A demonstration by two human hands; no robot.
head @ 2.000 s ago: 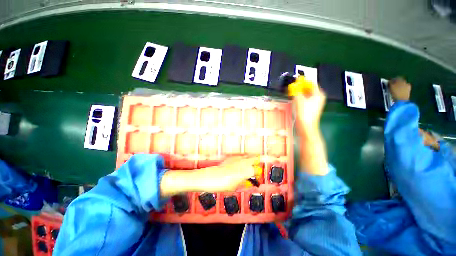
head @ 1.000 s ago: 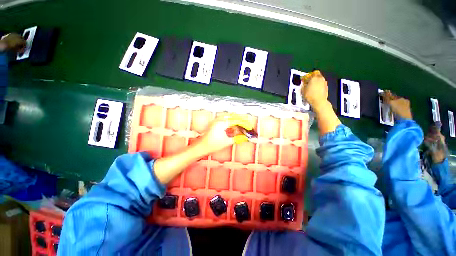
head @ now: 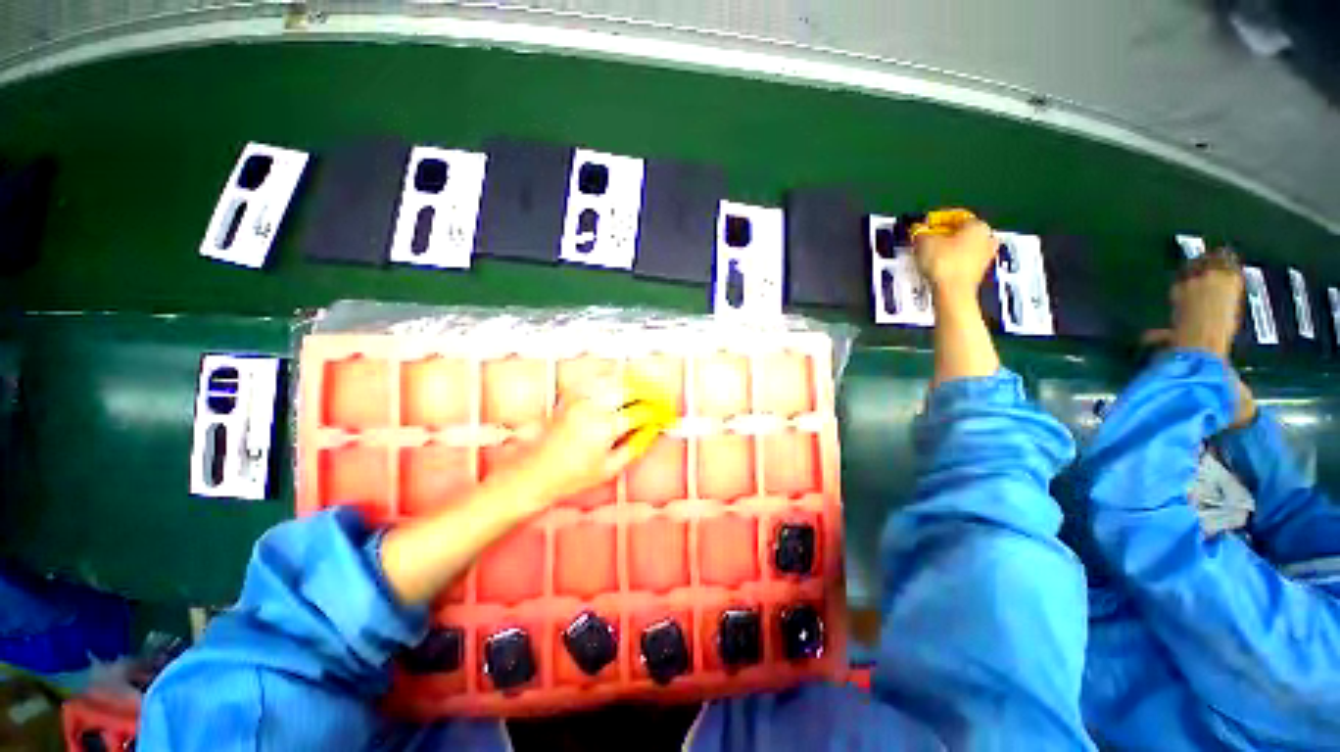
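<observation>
A red tray (head: 567, 580) lies in front of me. Its nearest row holds several black watch bodies (head: 589, 642), and one more sits at the right of the row above. My left hand (head: 588, 438), with yellow finger cots, is over the tray's upper middle; no watch body shows at its fingertips, and their undersides are hidden. My right hand (head: 955, 253) reaches over the belt with its yellow fingertips at the top of a white box insert (head: 899, 294). A dark patch shows beside these fingertips; whether they grip it is unclear.
White inserts (head: 438, 206) and dark box parts (head: 525, 199) line the green belt (head: 132, 110). A lone white insert (head: 235, 426) lies left of the tray. Clear film (head: 441, 316) sticks out behind it. A person's hand (head: 1208, 301) is at the right.
The boxes have shifted left along the belt. My left hand no longer shows the dark item seen at its fingers. My right hand is over a different insert. The view has also shifted.
</observation>
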